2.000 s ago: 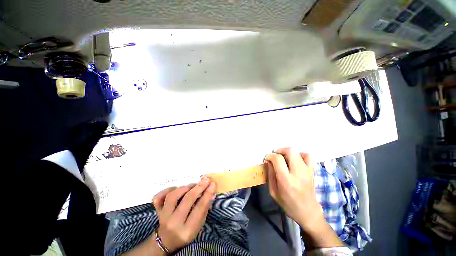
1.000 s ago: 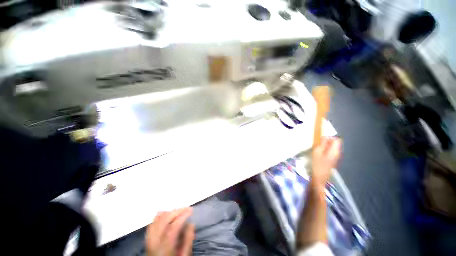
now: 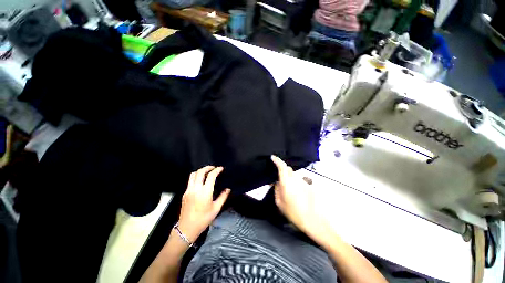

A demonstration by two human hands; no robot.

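A large black garment [image 3: 238, 110] is spread over the left of the white table, its right edge close to the machine's needle area. My left hand [image 3: 202, 199] rests on its near edge, fingers bent onto the cloth. My right hand [image 3: 285, 190] is at the near edge further right, thumb and fingers on the cloth; its fingertips are partly hidden. The white sewing machine [image 3: 426, 132] marked "brother" stands to the right. The tan strip [image 3: 478, 254] lies at the table's right end.
Black scissor handles [image 3: 490, 249] lie beside the strip. A green-rimmed basket [image 3: 135, 44] is behind the garment. A person in a pink top [image 3: 340, 16] is beyond the table. A pale board edge [image 3: 124, 249] is at the lower left.
The view has swung left to the garment. The strip has left my right hand and lies at the table's right end. Both hands have moved onto the black cloth.
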